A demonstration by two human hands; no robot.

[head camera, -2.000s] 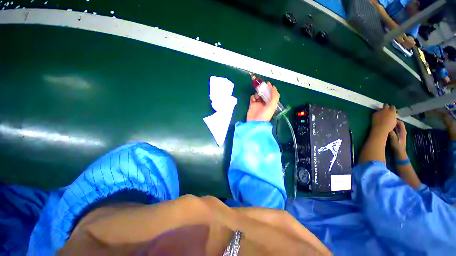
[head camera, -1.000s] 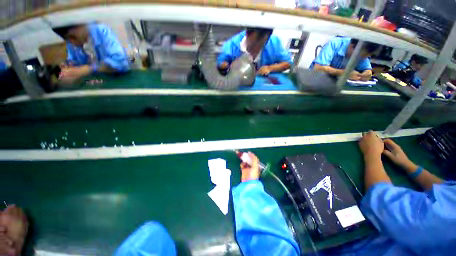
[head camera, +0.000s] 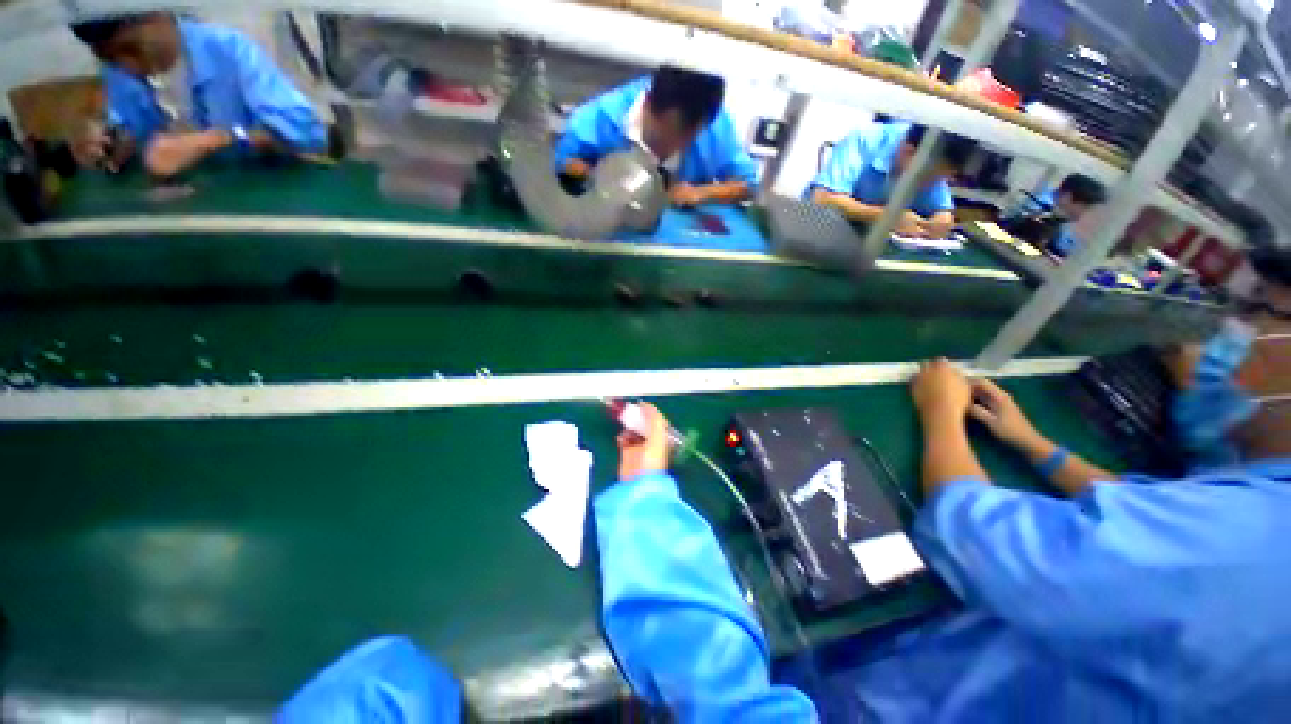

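My right hand [head camera: 646, 441] is shut on the dispensing syringe [head camera: 630, 416], whose red front end points up and left towards the white rail [head camera: 354, 393]. A pale air hose [head camera: 739, 501] runs from the green fitting [head camera: 685, 443] at its rear towards the black controller box [head camera: 828, 495]. A white tissue [head camera: 561, 488] lies on the green bench left of my right hand. My left hand is not in view; only a blue sleeve part shows at the bottom edge.
A neighbour's arms [head camera: 951, 424] rest by the rail at right, beside a black stack [head camera: 1133, 403]. A grey upright post [head camera: 1104, 234] stands there. Dark parts [head camera: 474, 284] sit on the conveyor, white specks [head camera: 113, 371] at left. Several workers and a grey duct [head camera: 538, 156] are opposite.
The view has tilted up and swung right, bringing the opposite workers in. A hand seen at the lower left a second ago is out of view. My right hand still holds the syringe near the rail.
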